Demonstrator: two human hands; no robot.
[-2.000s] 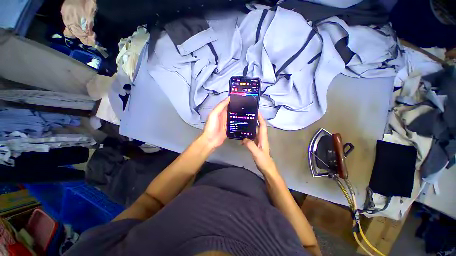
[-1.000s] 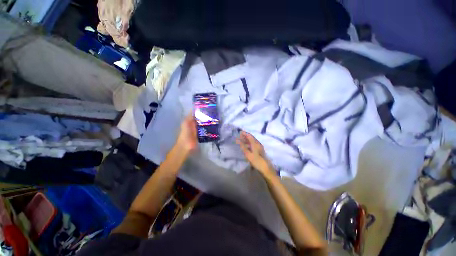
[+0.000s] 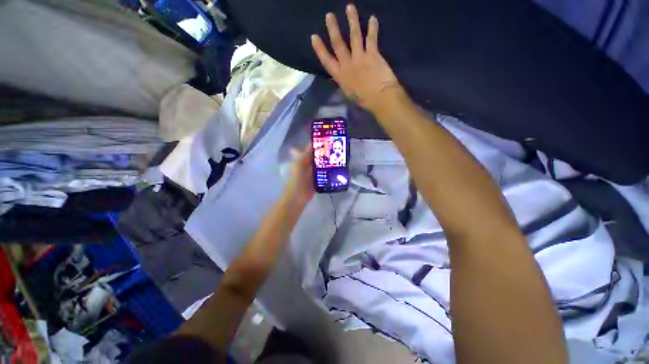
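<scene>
A smartphone [image 3: 331, 155] with a lit screen is in my left hand [image 3: 302, 170], which grips it from its left side above the table. My right hand [image 3: 358, 71] is open with fingers spread, over or on the long black padded form at the back; whether it touches cannot be told. It holds nothing. The pale grey-blue garment [image 3: 398, 277] with dark seam lines and dark grey panels lies crumpled on the table, partly behind my right forearm.
The black padded form [image 3: 484, 78] runs along the back. The pale pressing table [image 3: 228, 206] shows at its left corner. Cream cloth [image 3: 267, 89] lies at the back left. Stacked cloth [image 3: 64, 163] and a blue crate [image 3: 146, 298] are on the left.
My right hand has left the phone and reached up and away over the black form. My left hand keeps the phone. The view has shifted left and the iron is out of the picture.
</scene>
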